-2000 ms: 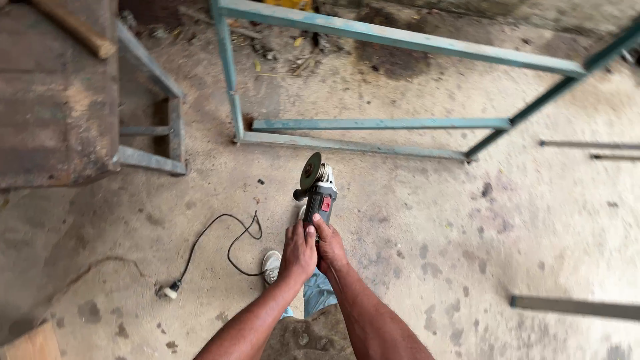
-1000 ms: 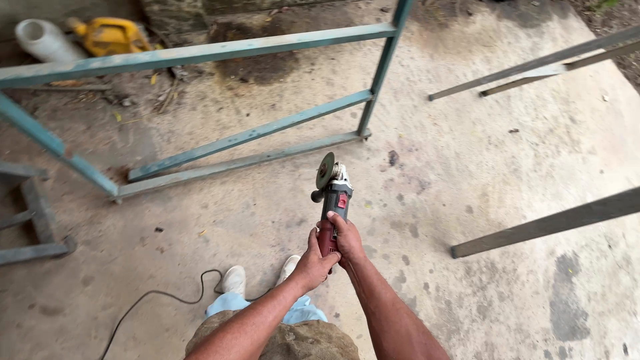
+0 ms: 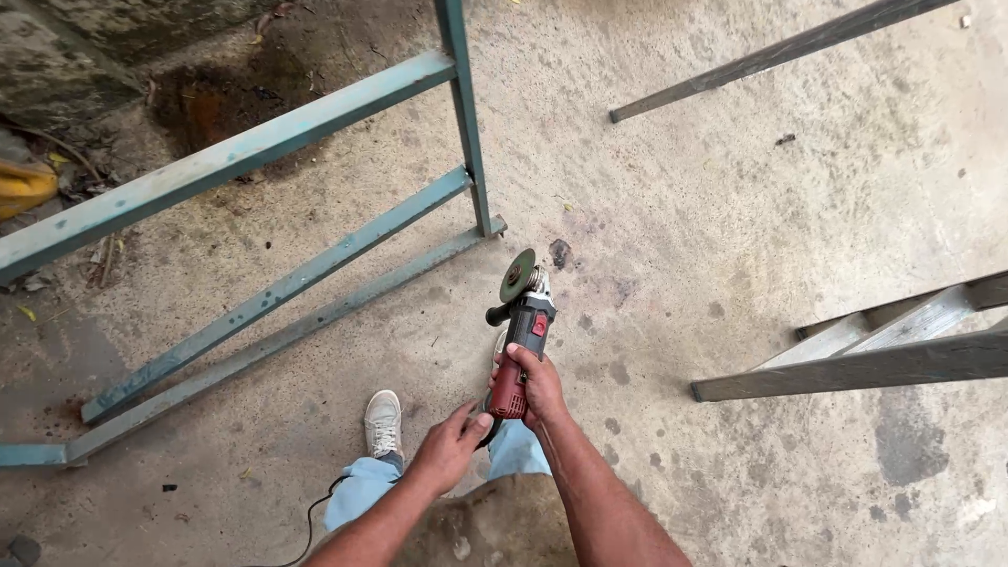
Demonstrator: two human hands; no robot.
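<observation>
An angle grinder [image 3: 524, 342] with a red and black body, a green disc and a black side handle is held over the concrete floor, its disc end pointing away from me. My right hand [image 3: 537, 386] is wrapped around the red rear body, thumb on top. My left hand [image 3: 453, 445] is at the grinder's rear end beside the black power cord [image 3: 309, 520]; its fingers are partly bent, and whether they grip the cord is hard to tell. The cord runs down past my left leg.
A blue-green painted metal frame [image 3: 276, 291] stands at the left, one corner near the disc. Metal legs [image 3: 850, 368] reach in from the right, and another bar [image 3: 740, 69] lies above them. A yellow object [image 3: 24, 189] is at the far left.
The view has swung to the right. My left hand has shifted from the grinder's body back to its rear end by the cord, while my right hand stays on the body.
</observation>
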